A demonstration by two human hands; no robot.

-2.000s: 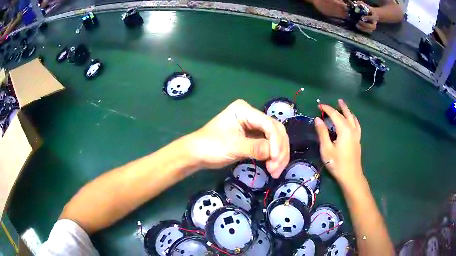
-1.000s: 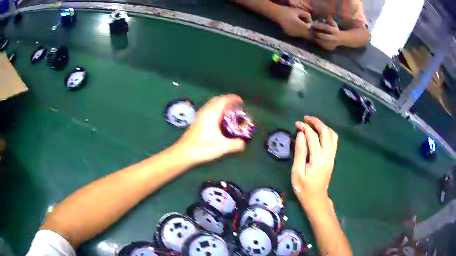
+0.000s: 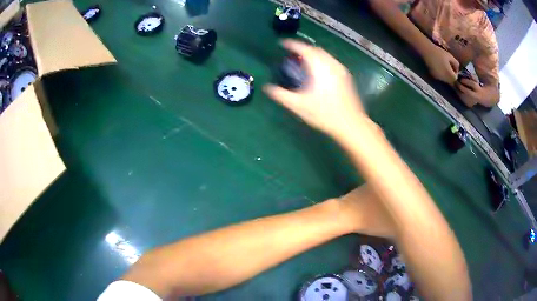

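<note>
My right hand [image 3: 325,88], blurred, is at the upper middle with thumb and fingers around a dark round unit [image 3: 293,72]. My left arm crosses beneath my right forearm; my left hand [image 3: 370,210] is mostly hidden behind that forearm, so its fingers and anything in them do not show. An end cover [image 3: 235,88] with a pale face lies on the green surface left of my right hand. A black ribbed housing [image 3: 195,43] lies beyond it. A pile of end covers [image 3: 325,290] is at the near edge, partly behind my right arm.
An open cardboard carton [image 3: 68,36] with covers inside stands at left. Another cover [image 3: 149,24] and a housing with a yellow-green patch [image 3: 287,20] lie at the far side. Across the metal rail [image 3: 406,73], a person holds a small dark part. More units lie at right.
The view has swung left. My right hand has moved to the upper middle with a dark unit in it. My left hand, earlier holding a lit unit, has moved right, behind my right forearm.
</note>
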